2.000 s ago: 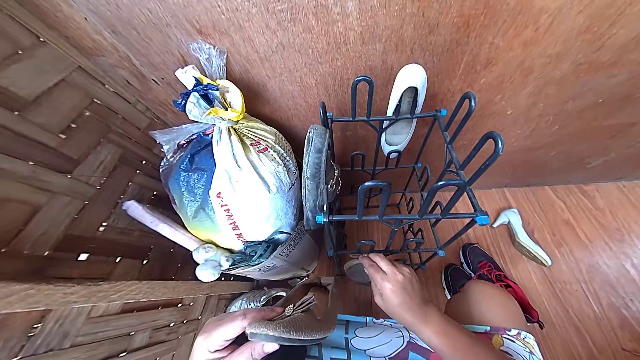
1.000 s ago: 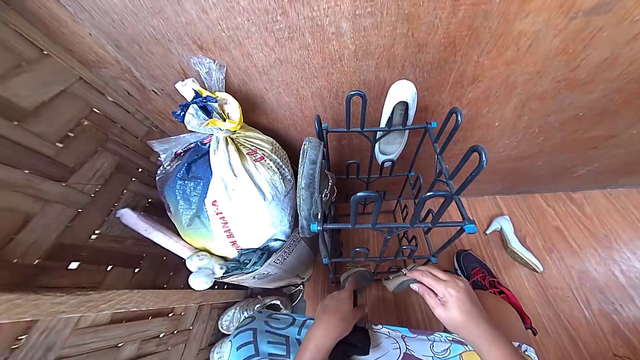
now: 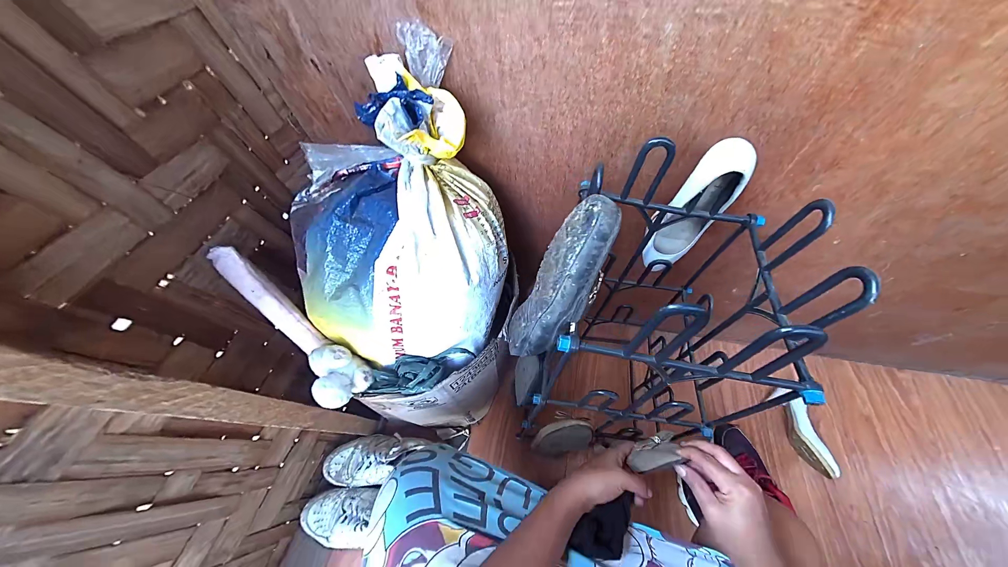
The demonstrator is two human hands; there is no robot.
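Low at the front of a black metal shoe rack (image 3: 701, 362), my left hand (image 3: 602, 480) and my right hand (image 3: 720, 488) both hold a brown shoe (image 3: 655, 455) between them. Just left of it, a second brown shoe (image 3: 562, 436) rests at the rack's lower front. Black cloth (image 3: 602, 528) lies below my left hand; whether that hand holds it I cannot tell. A white flat shoe (image 3: 701, 201) hangs on the rack's back loops. On the upper left side sits a dark grey shoe (image 3: 567, 276).
Tied plastic bags (image 3: 425, 268) fill a cardboard box (image 3: 453, 398) left of the rack. Worn white sneakers (image 3: 342, 512) stand below it. A white heeled shoe (image 3: 811, 441) and a black-and-red sneaker (image 3: 748, 461) are on the wooden floor at right. Woven and wooden walls stand behind.
Two seconds ago my left hand held a brown shoe up at the lower left. It is now beside my right hand at the rack's lower front, on the same shoe.
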